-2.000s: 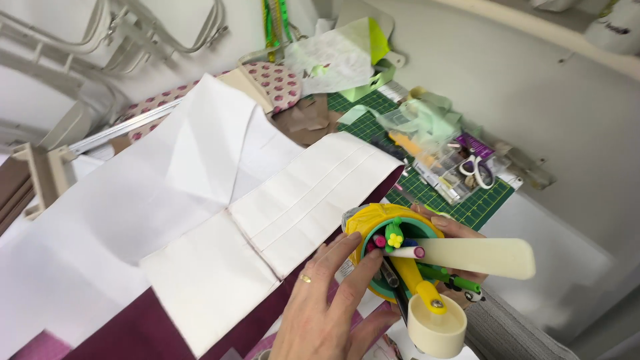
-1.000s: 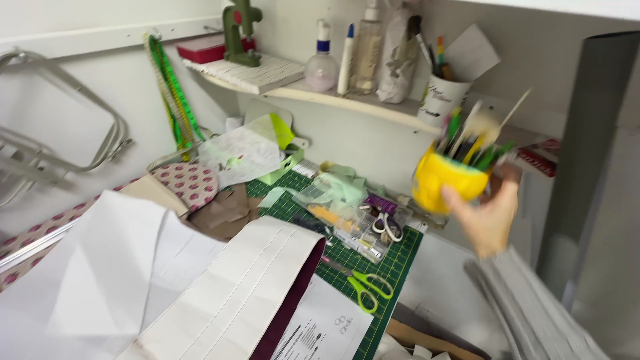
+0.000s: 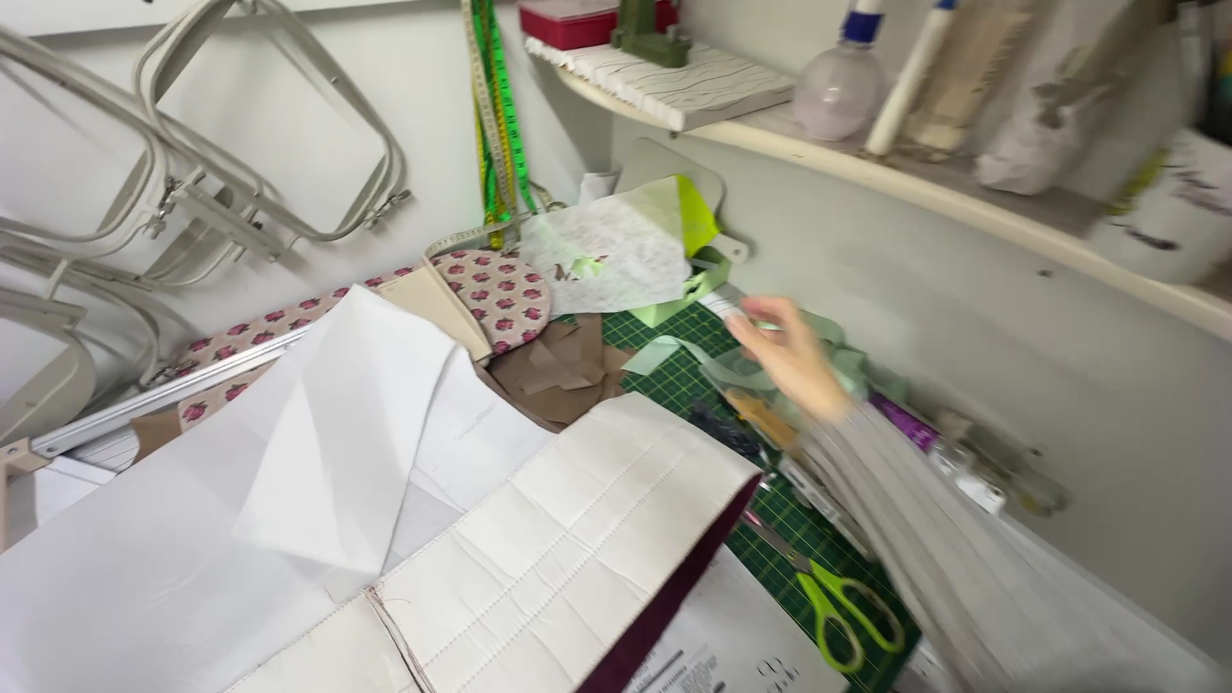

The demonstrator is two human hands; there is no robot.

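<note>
My right hand, in a grey sleeve, reaches over the far part of the green cutting mat; its fingers are slightly curled and nothing shows in them. Pale green ribbon and a clear plastic box lie beside and beneath it. My left hand is out of view. Nearer me, green-handled scissors rest on the mat. A stitched white fabric panel with a maroon edge lies left of them, over printed paper. White sheets spread farther left.
Machine embroidery hoops and measuring tapes hang on the wall. A shelf juts out at upper right, holding a spray bottle and other containers. Brown fabric, rose-print fabric and white nonwoven material lie behind.
The yellow pen cup, between both hands at first and then in my right hand near the shelf, is no longer in view. My right hand is now over the mat. The view has swung about.
</note>
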